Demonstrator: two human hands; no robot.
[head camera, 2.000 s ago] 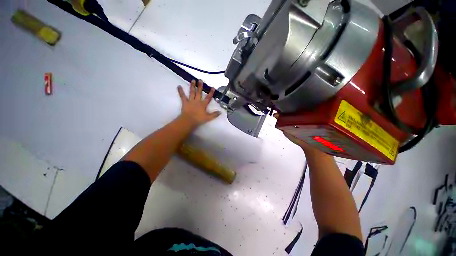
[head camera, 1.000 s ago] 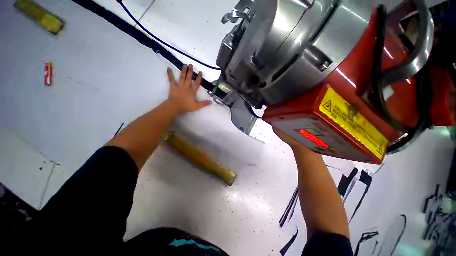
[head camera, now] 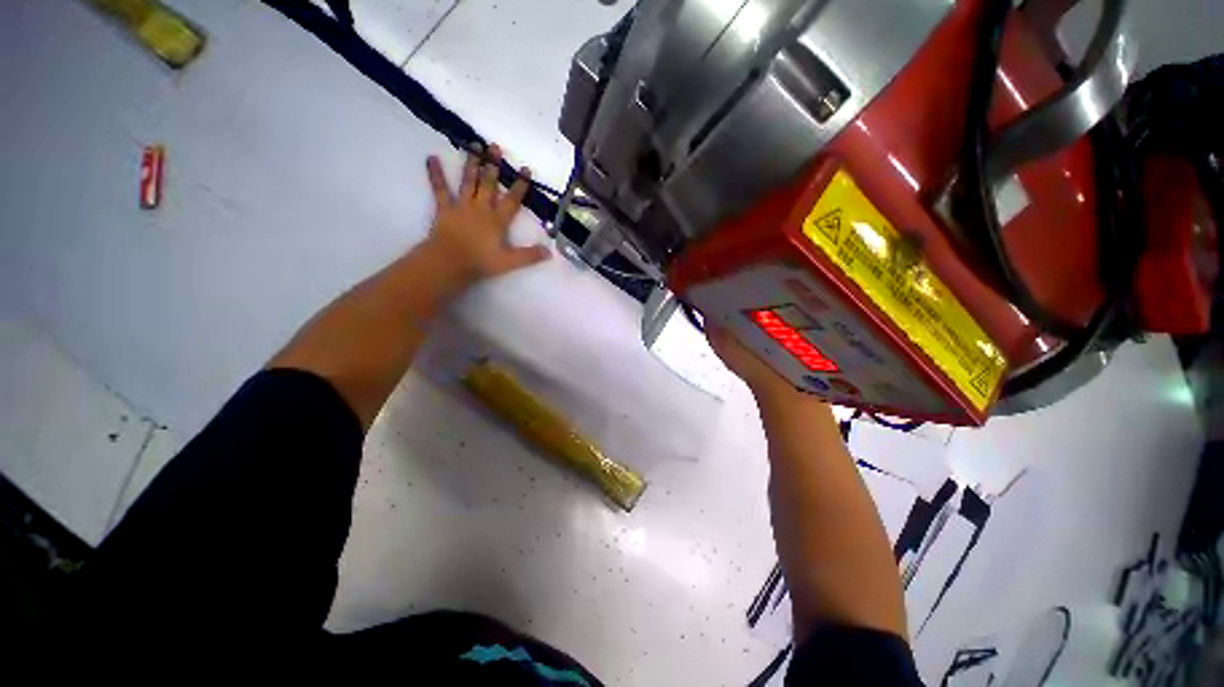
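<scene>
The cutting machine [head camera: 859, 188] fills the upper right, with a silver motor, red body, yellow label and lit red display. Its foot is at the dark edge of the fabric lay [head camera: 389, 83], under the white paper marker [head camera: 269, 215]. My left hand [head camera: 473, 226] lies flat on the paper with fingers spread, fingertips at the dark edge, just left of the machine's front. My right hand is hidden beneath the red body; only the wrist and forearm show, so its grip cannot be seen. A yellow taped weight [head camera: 553, 436] lies below my left hand.
Another yellow weight [head camera: 159, 30] is at the upper left, with a small red item [head camera: 152, 176] below it. Black-edged cut pieces and strips [head camera: 940, 537] lie at the lower right. A black cable [head camera: 987, 201] is coiled on the machine.
The machine and my right forearm have moved left in view. My left hand has shifted left and up, still flat along the dark edge. The red item and upper weight appear slightly further right.
</scene>
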